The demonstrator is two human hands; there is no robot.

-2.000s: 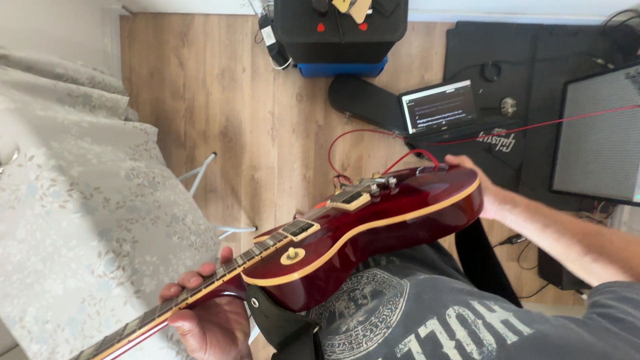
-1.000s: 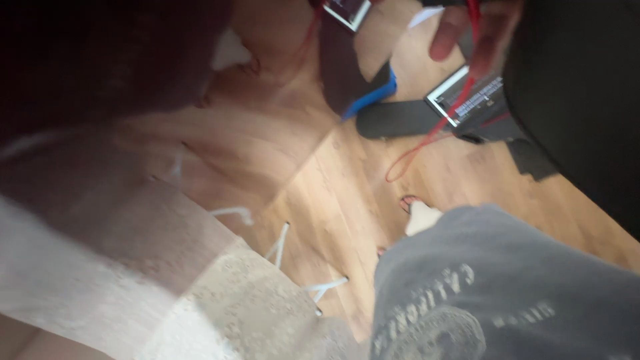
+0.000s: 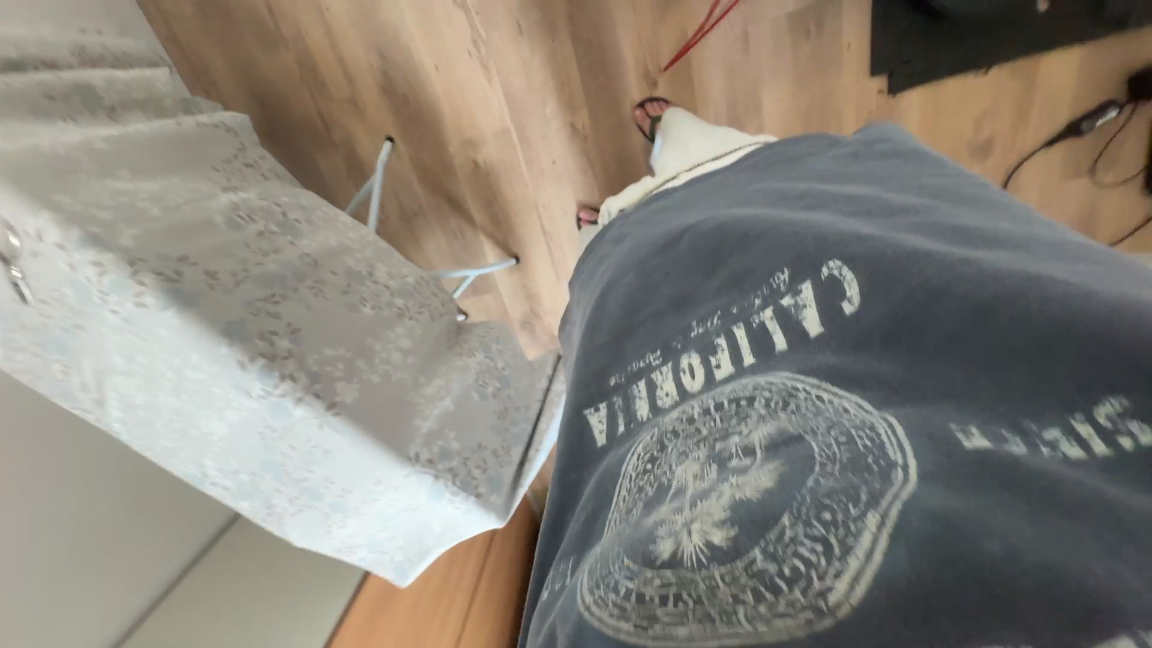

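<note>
Neither my left hand nor my right hand shows at this moment, so what they hold or touch cannot be seen. The electric guitar is out of sight too. My dark grey printed T-shirt (image 3: 900, 315) fills the right half of the view, with light trousers (image 3: 702, 144) and feet in sandals (image 3: 652, 117) beyond its hem. A looped red cable (image 3: 702, 34) hangs or lies at the top edge, above the feet.
A table with a floral tablecloth (image 3: 315, 306) stands close at the left, a small metal clip or key (image 3: 16, 270) on it. Pale metal legs (image 3: 378, 184) reach the wooden floor (image 3: 504, 117). A black mat (image 3: 990, 40) and dark cables (image 3: 1062, 130) are at the upper right.
Two seconds ago both my hands held a dark red electric guitar; now guitar and hands are out of view. The view has swung strongly toward my shirt and the table.
</note>
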